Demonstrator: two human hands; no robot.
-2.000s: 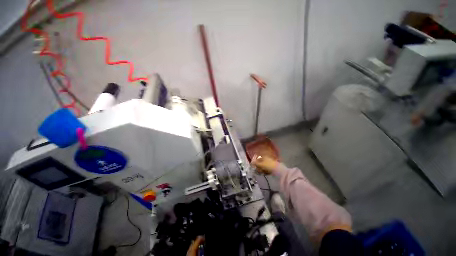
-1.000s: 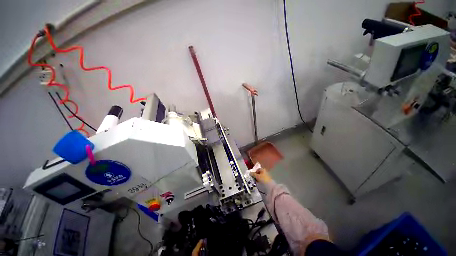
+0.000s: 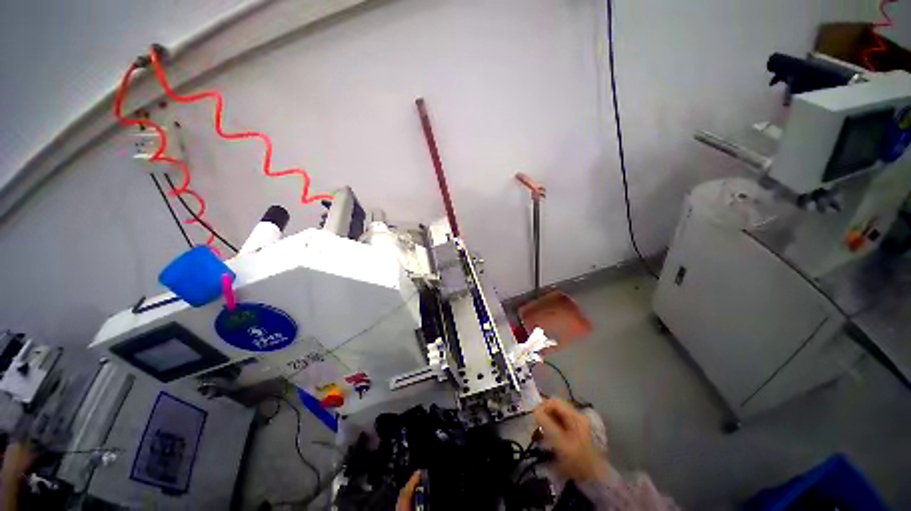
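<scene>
A heap of black corded parts (image 3: 425, 454) lies on the metal table below the white machine (image 3: 300, 289). My right hand (image 3: 565, 435) is at the right side of the heap, next to thin black cords, with its fingers curled; whether it grips a cord cannot be made out. Only part of my left hand (image 3: 409, 491) shows at the bottom edge, against the black parts; its grip is hidden. The slide rail (image 3: 477, 344) stands above the heap, its pale bed bare. A crumpled white tissue (image 3: 531, 346) sits at the slide's right side.
A blue cup (image 3: 197, 275) hangs on the housing. An orange-red dustpan (image 3: 555, 315) stands by the wall. A second machine (image 3: 744, 289) is at right, a blue crate (image 3: 821, 489) at lower right. Another person's hand (image 3: 14, 467) shows at the far left edge.
My right hand has left the white tissue and moved down to the cords beside the heap. The plate seen on the slide's lower end earlier is now farther up. The view has shifted.
</scene>
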